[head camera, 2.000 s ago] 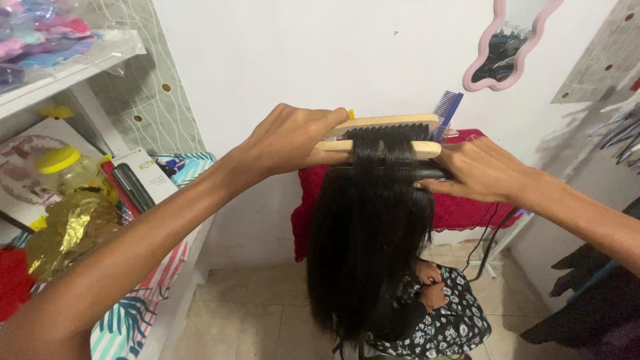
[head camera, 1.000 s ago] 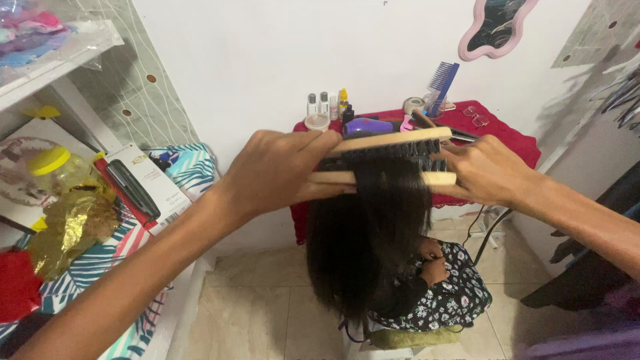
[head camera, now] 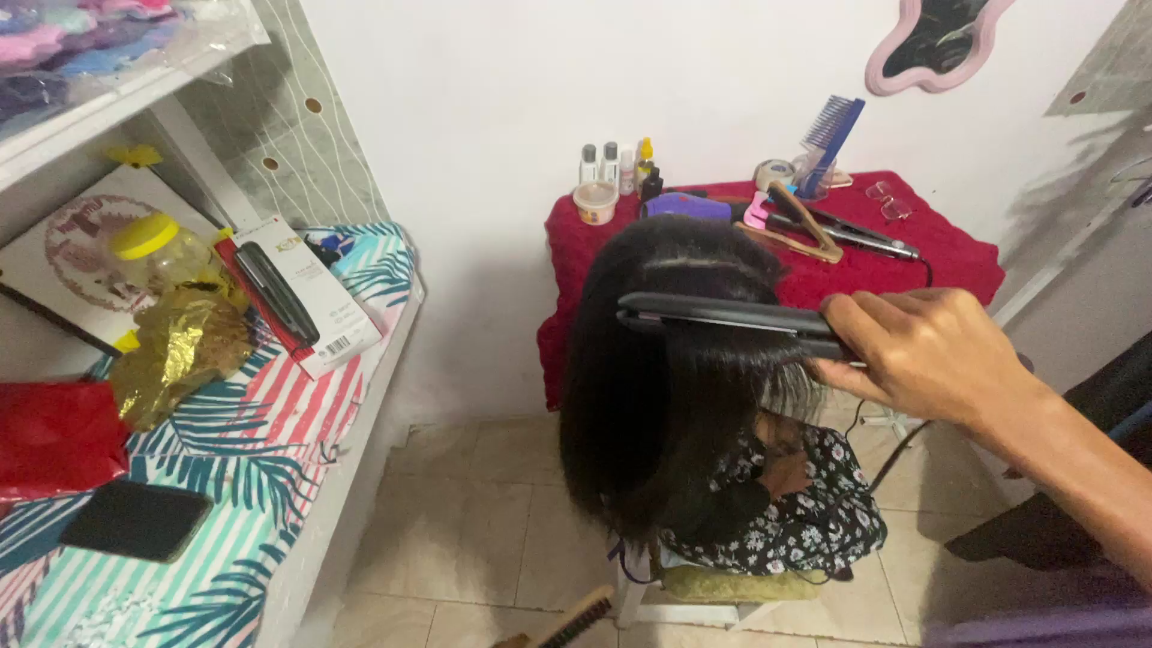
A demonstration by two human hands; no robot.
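Observation:
A seated person with long black hair (head camera: pixel 621 405) faces the red-covered table. My right hand (head camera: pixel 918 351) grips a black flat iron (head camera: pixel 729 313), which lies across the hair at the back of the head, below a parting. Its plates are nearly together; strands hang below it, and I cannot tell how much hair is between them. At the bottom edge, a wooden brush with dark bristles (head camera: pixel 580 619) juts into view. Only a small bit of my left hand (head camera: pixel 511 641) shows at its lower end; the rest is out of frame.
The red-covered table (head camera: pixel 954 256) bears bottles, a tub (head camera: pixel 596 202), a purple hair dryer (head camera: pixel 688 207), a wooden V-shaped tool (head camera: pixel 814 229), another flat iron (head camera: pixel 864 236), a blue comb (head camera: pixel 832 135) and glasses (head camera: pixel 889 200). A shelf at left holds a boxed iron (head camera: pixel 274 292) and a phone (head camera: pixel 135 520).
My left hand and the wooden brush have moved down from the hair to the bottom edge. The raised lock is lowered, and the flat iron in my right hand now lies fully visible over the head.

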